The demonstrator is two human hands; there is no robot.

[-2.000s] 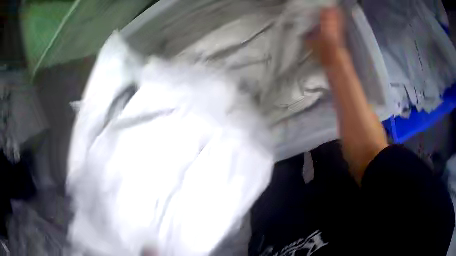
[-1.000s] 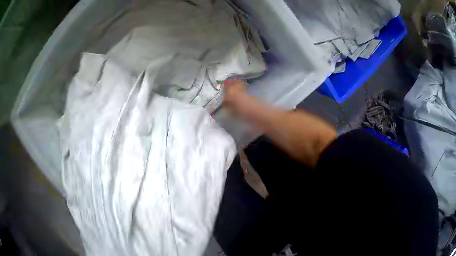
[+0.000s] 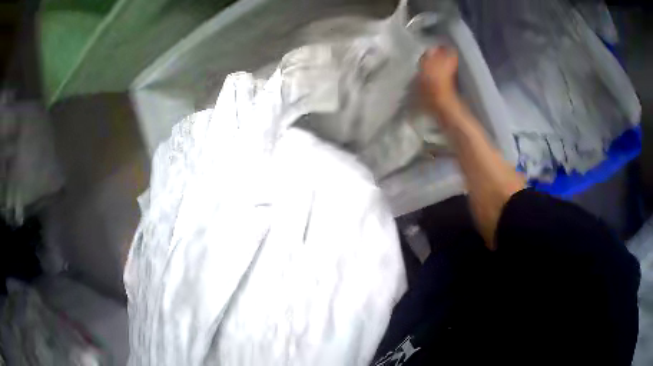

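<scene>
A thick bunch of white cloth pieces [image 3: 265, 236] hangs in folds across the front and left of the view, bright and overexposed. Its top end reaches over the rim of the large white tub [image 3: 494, 93]. More pale cut cloth [image 3: 358, 93] lies crumpled inside the tub. My right hand [image 3: 438, 71] is bare and blurred, inside the tub at its right side, against the pale cloth. I cannot tell if its fingers grip the cloth. My left hand is not visible.
A blue crate [image 3: 601, 166] heaped with grey-white pieces [image 3: 566, 93] stands right of the tub. A pale green bin [image 3: 75, 50] is at the upper left. Greyish cloth [image 3: 50, 322] lies at the lower left.
My right hand has moved from the near side of the tub towards its right wall. The view has shifted, and the white bunch appears further right and brighter.
</scene>
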